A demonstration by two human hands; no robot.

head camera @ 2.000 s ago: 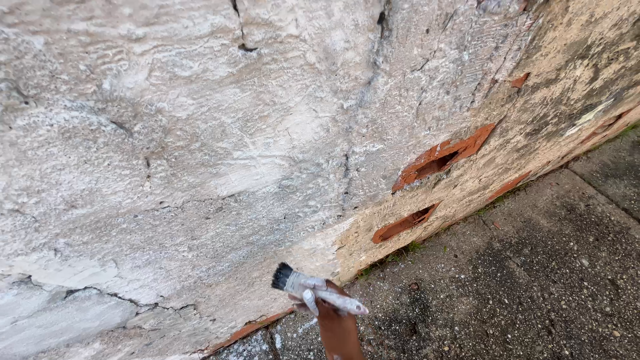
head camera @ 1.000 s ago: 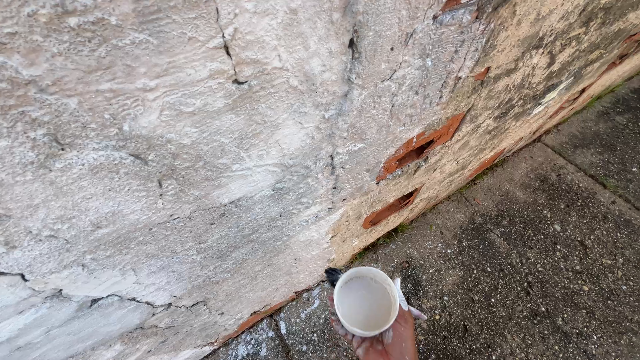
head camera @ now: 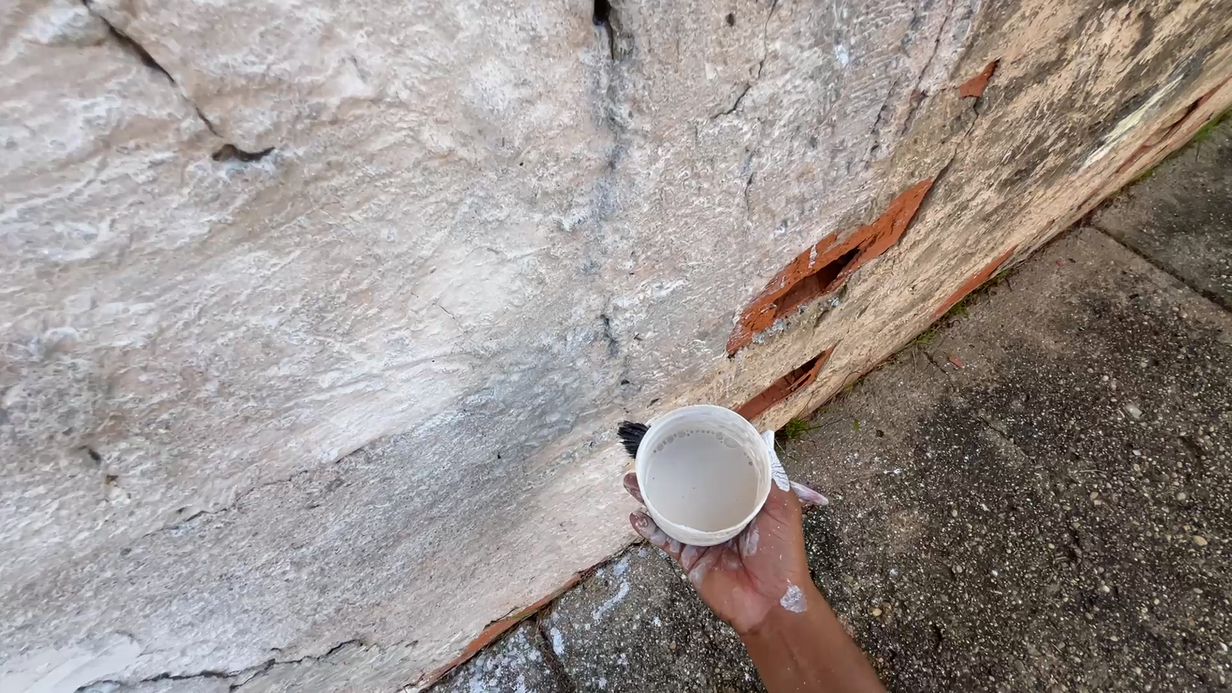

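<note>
My right hand [head camera: 736,573], palm up and smeared with white paint, holds a round white plastic tub [head camera: 705,474] from below. Its fingers curl round the tub's left side. Thin, whitish liquid with small bubbles along its edge lies inside. A paintbrush is mostly hidden behind the tub: its dark bristles [head camera: 632,438] show on the left, and its paint-smeared handle [head camera: 810,495] sticks out on the right. How the hand grips the brush cannot be told. The tub is in front of the base of a rough plastered wall [head camera: 404,289]. My left hand is out of view.
Broken patches expose red hollow brick [head camera: 833,265] low on the wall. Cracks [head camera: 144,53] run through the plaster. Rough concrete paving [head camera: 1001,500] meets the wall's foot, with white splashes [head camera: 611,602] on it and tufts of grass [head camera: 795,427] along the joint.
Two seconds ago the hand in view showed the brush near the wall's base, without the tub. The tub came into view one second ago, in front of the brush, and remains there.
</note>
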